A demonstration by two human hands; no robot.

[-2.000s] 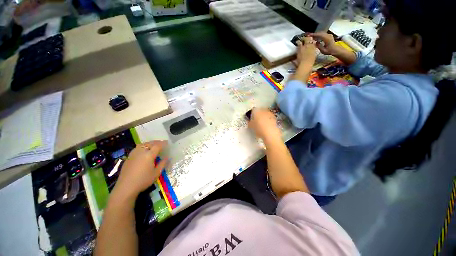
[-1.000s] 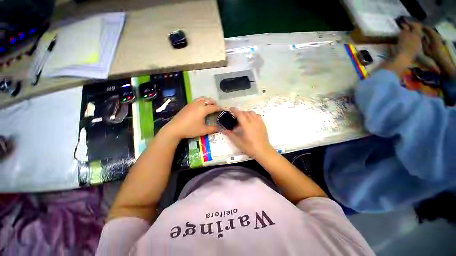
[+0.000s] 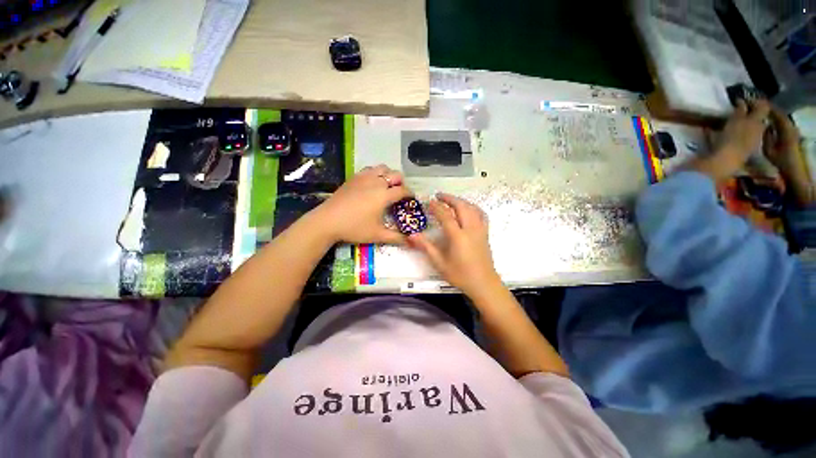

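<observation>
A small smartwatch body (image 3: 410,216) without a strap is held just above the bench mat, its display lit with a purple and white pattern. My left hand (image 3: 369,207) holds it from the left side, fingers curled behind it and a ring on one finger. My right hand (image 3: 460,234) is at its right, thumb at the watch's lower edge and the other fingers spread apart. Whether the right thumb touches the watch is hard to tell. The printed bench mat (image 3: 537,192) lies below both hands.
A dark watch body (image 3: 345,54) lies on the wooden shelf (image 3: 286,67). Record sheets (image 3: 148,40) and a pen (image 3: 88,46) are upper left. Another watch (image 3: 664,144) lies near the coloured stripes at right. A coworker's blue sleeve (image 3: 716,259) is at right, pinkish clothing (image 3: 63,367) at lower left.
My right hand has come back from the far right with a dark watch to my left hand. The display was dark and is now lit. The right fingers have spread.
</observation>
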